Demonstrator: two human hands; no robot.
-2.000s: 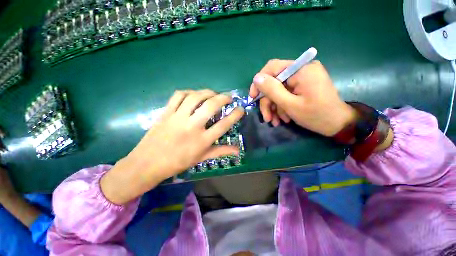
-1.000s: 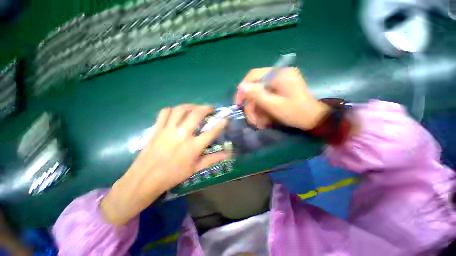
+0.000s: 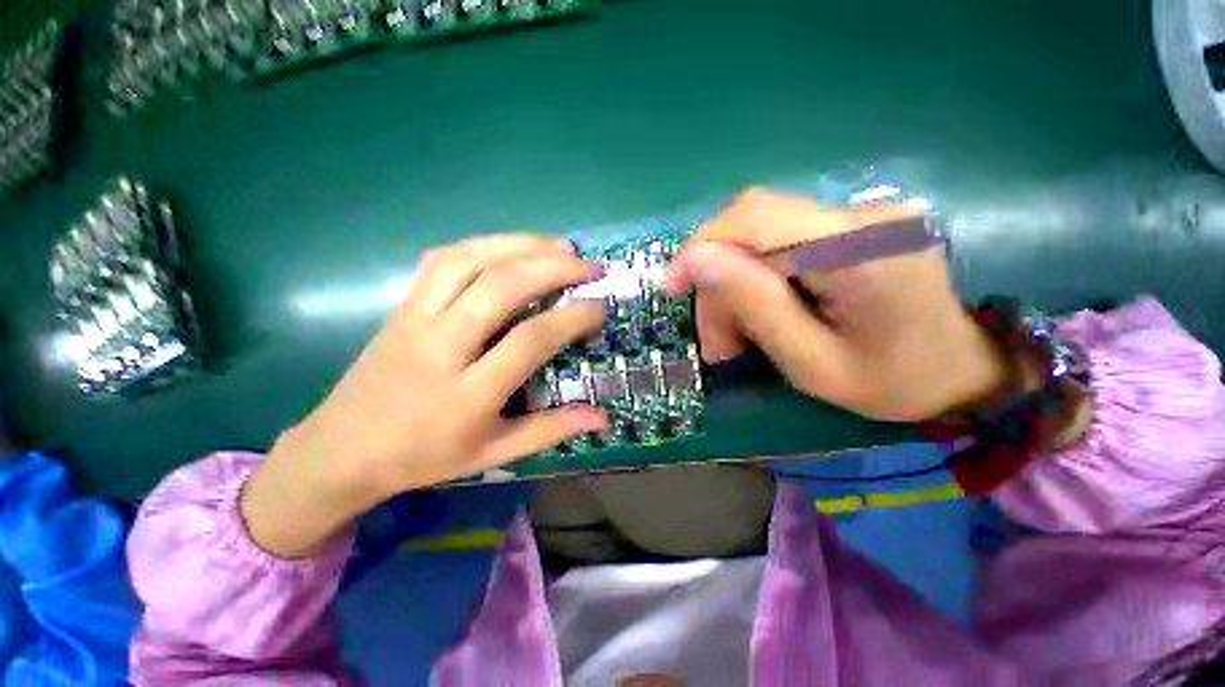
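Note:
A green PCB panel [image 3: 631,383] with rows of silver blocks lies near the bench's front edge. My left hand [image 3: 464,362] rests over its left side, fingers spread, with fingertips on the board. My right hand [image 3: 833,302] is at the panel's upper right and holds dark grey tweezers [image 3: 860,247] like a pen, rear end to the right. The tweezer tip is hidden by my fingers. A small piece of shiny clear plastic [image 3: 880,188] shows behind my right hand.
Stacked PCB panels [image 3: 124,295] stand at the left. A long row of PCB panels [image 3: 323,27] runs along the far side. Part of a white fan [image 3: 1193,81] is at the upper right. A blue sleeve [image 3: 61,570] of another person shows at the lower left.
The tweezers have tilted flatter and point more to the left. More of the panel shows between my hands. The clear plastic beside the board is now behind my right hand. The view has shifted.

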